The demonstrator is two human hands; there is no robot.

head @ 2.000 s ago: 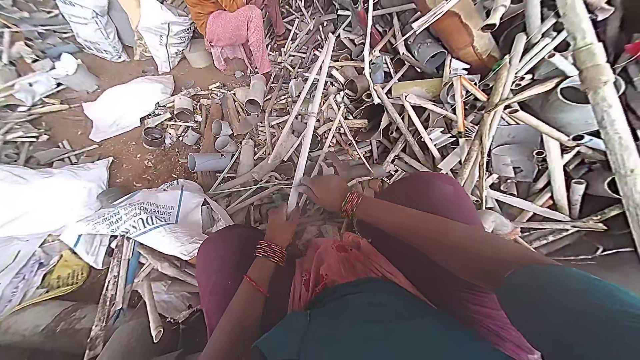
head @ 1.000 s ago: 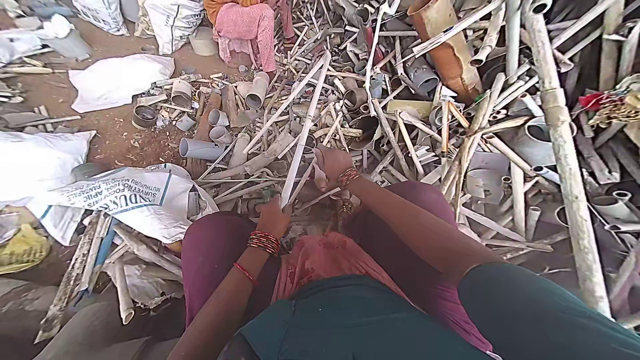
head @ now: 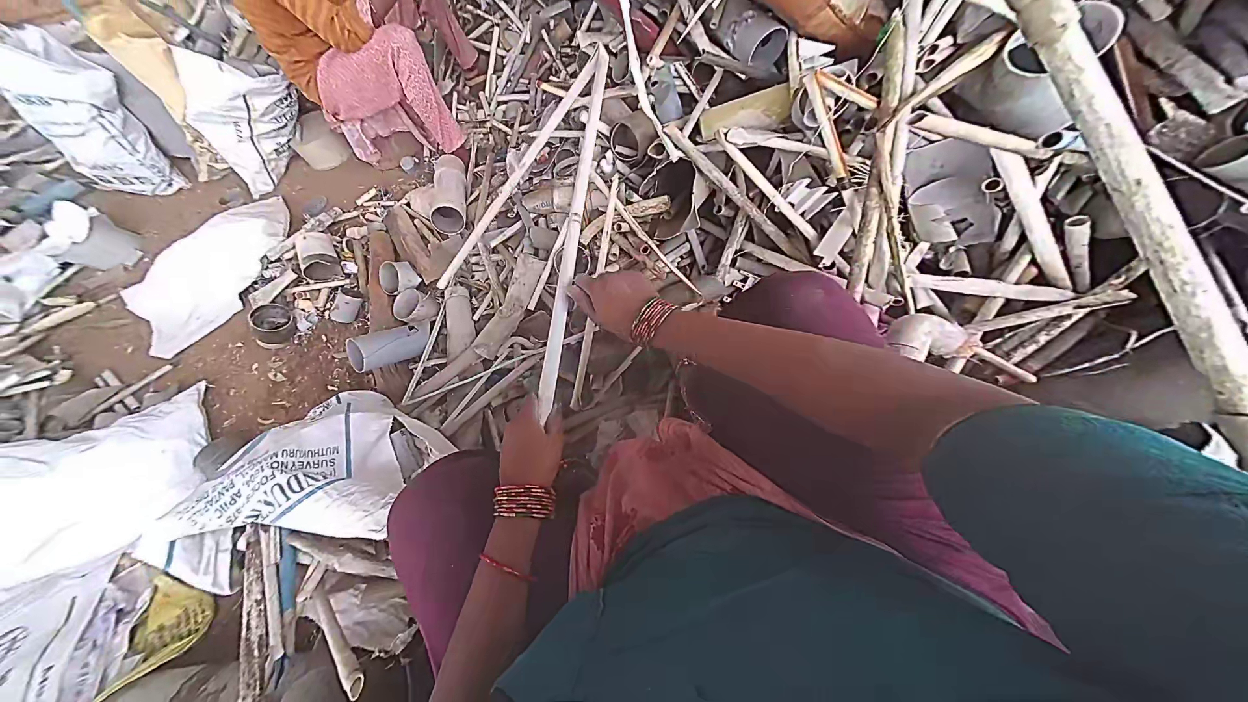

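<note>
My left hand [head: 531,441], low in the middle of the view, is closed around the near end of a long white plastic strip [head: 575,224], which looks like split pipe. The strip points away from me over a heap of scrap pipes. Farther up along it, my right hand [head: 614,300] is at its right side with the fingers curled; whether it grips the strip or only touches it is unclear. A grey pipe piece [head: 388,347] lies left of the strip. Bangles circle both wrists.
A printed white sack [head: 322,468] lies at the left, near my knee. A white sheet [head: 210,273] rests on the soil beyond. Another person [head: 390,83] in pink and orange sits at the upper left. A thick long pole [head: 1136,185] slants down the right side over the scrap.
My right hand, held off the strip with its fingers raised one second ago, is now against it. My left hand has stayed on the near end.
</note>
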